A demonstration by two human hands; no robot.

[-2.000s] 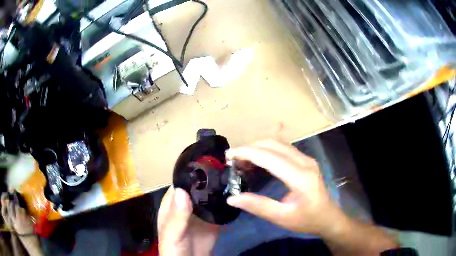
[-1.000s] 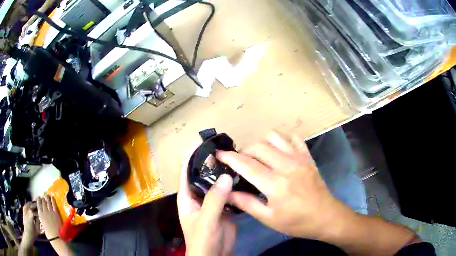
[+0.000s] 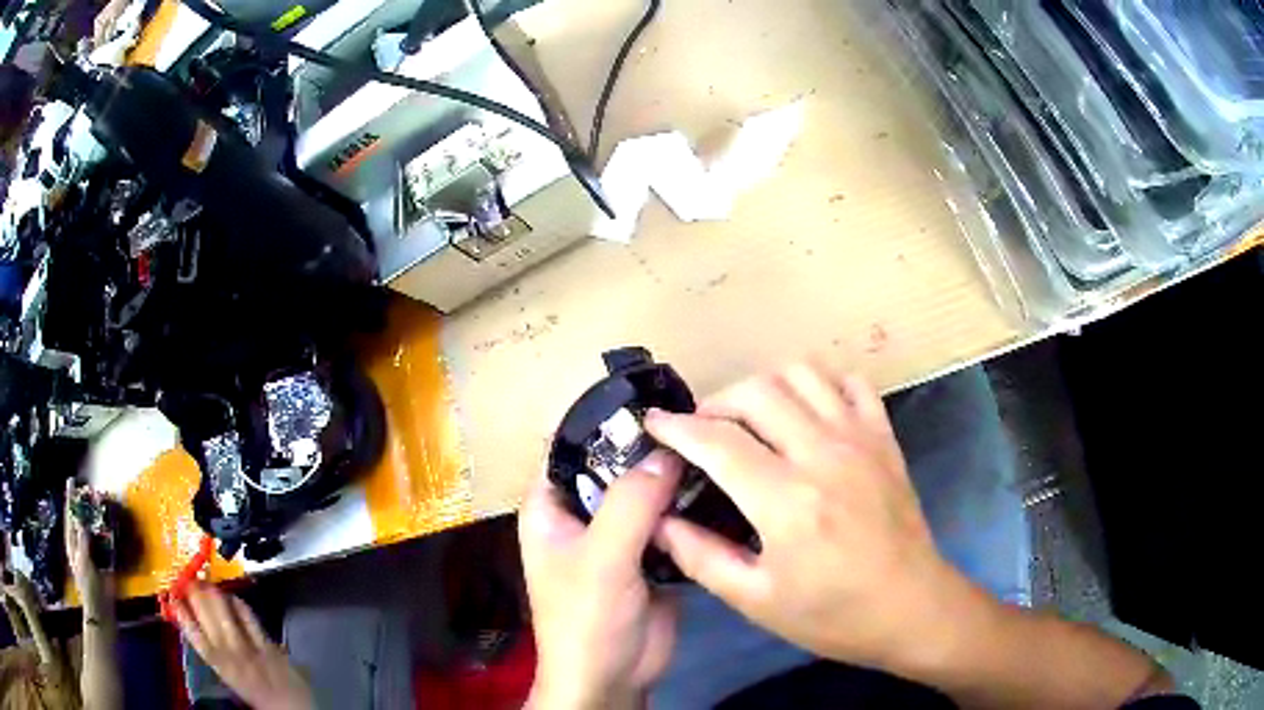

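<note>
A round black camera housing [image 3: 582,423] is held over the front edge of the bench, its open side facing up and its small tab pointing away from me. A small circuit board [image 3: 617,441] with silver and white parts shows inside it. My left hand [image 3: 589,590] grips the housing from the near left, its thumb on the board. My right hand [image 3: 818,513] reaches in from the right, its fingertips on the board and the housing's right side. My fingers hide part of the board and the housing's right half.
A grey metal screw feeder [image 3: 534,229] with a looping black cord stands behind. A white zigzag paper scrap [image 3: 679,187] lies beside it. Stacked clear trays [image 3: 1095,153] are at right. Black housings with boards [image 3: 298,416] pile at left, near another person's hands [image 3: 243,645].
The board, earlier between my right fingers, is now down inside the housing, with my left thumb and right fingertips on it. The view has shifted left. The neighbour's hands have moved.
</note>
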